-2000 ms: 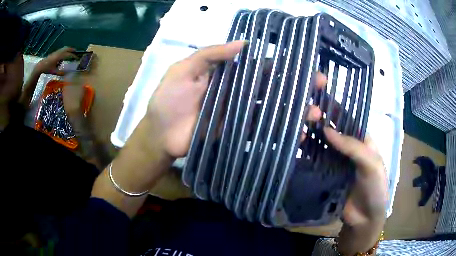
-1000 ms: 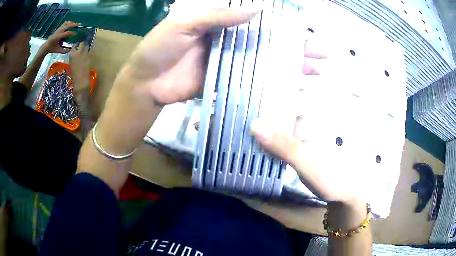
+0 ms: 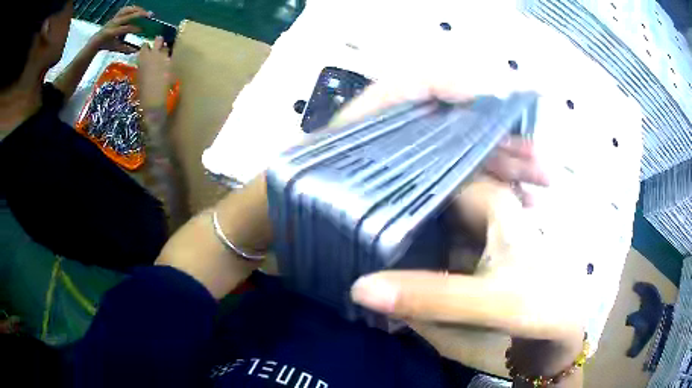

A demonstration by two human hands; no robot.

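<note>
A stack of phone middle frames (image 3: 394, 174), dark with silvery edges, is held tilted in front of my chest, its near end low. It is blurred by motion. My left hand (image 3: 379, 102) holds it from the left and far side, partly hidden behind the stack. My right hand (image 3: 485, 280) holds it from the right, with the thumb across the near end. One dark phone middle frame (image 3: 331, 98) lies on the white blister tray (image 3: 561, 182) beyond my left hand. The tray shows small dark holes.
A stack of white trays (image 3: 607, 83) stands at the right. A black curved object (image 3: 645, 318) lies on cardboard (image 3: 220, 76) bench cover at right. At left, a seated person (image 3: 83, 151) holds a dark phone-shaped piece near an orange basket (image 3: 114, 114) of small metal parts.
The stack has turned from upright to tilted, its near end now facing me. A single middle frame now shows on the tray. My right thumb has moved onto the stack's near end.
</note>
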